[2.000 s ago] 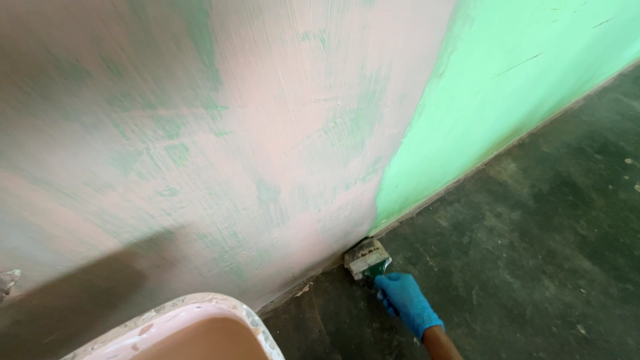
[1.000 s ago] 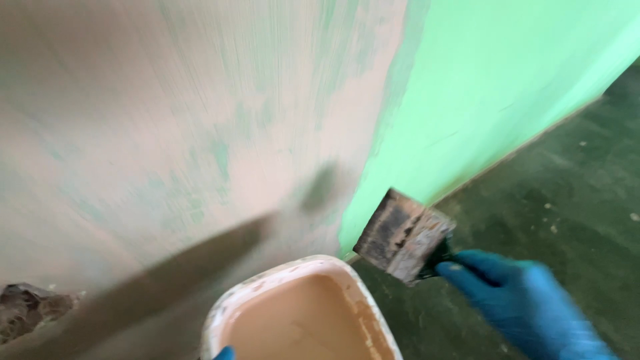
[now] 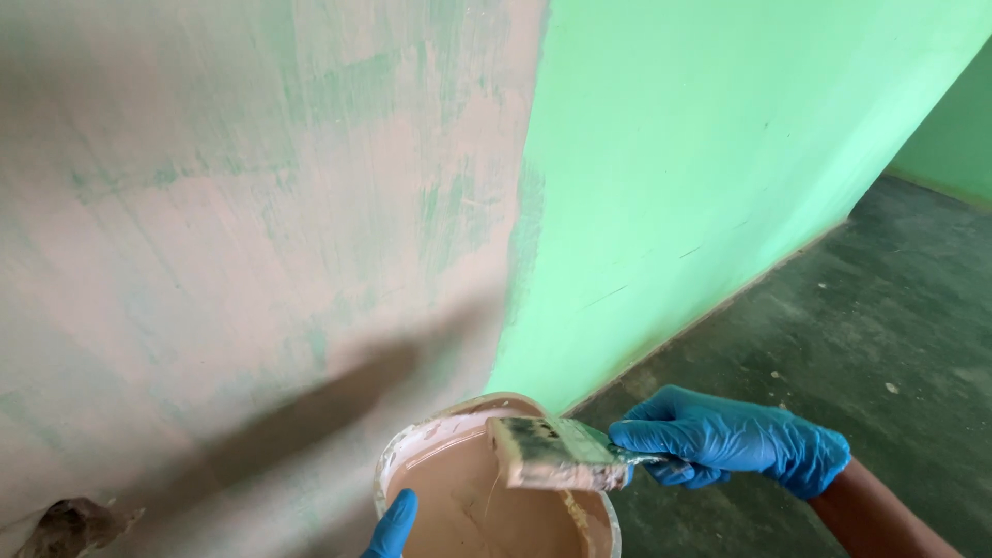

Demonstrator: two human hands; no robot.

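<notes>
A wide flat paintbrush [image 3: 554,452] with pinkish paint on its bristles is over the near right part of an open bucket [image 3: 383,465]. My right hand [image 3: 721,438], in a blue glove, grips its handle. Inside the bucket is pinkish-beige liquid paint [image 3: 465,504], with a thin strand running down from the brush to it. My left hand [image 3: 394,527], also gloved in blue, shows only a thumb at the bucket's left rim; its other fingers are hidden. Streaky pinkish paint [image 3: 232,232] covers the left part of the wall, beside bright green paint [image 3: 659,155].
The wall meets a dark green-grey floor [image 3: 876,333] with pale spots along a diagonal edge at right. A rough brown broken patch [image 3: 74,527] marks the wall at lower left. Another green wall [image 3: 949,132] stands at far right.
My right hand has brought the brush up from the foot of the wall to over the bucket. More of the bucket has come into view, and my left thumb shows at its rim.
</notes>
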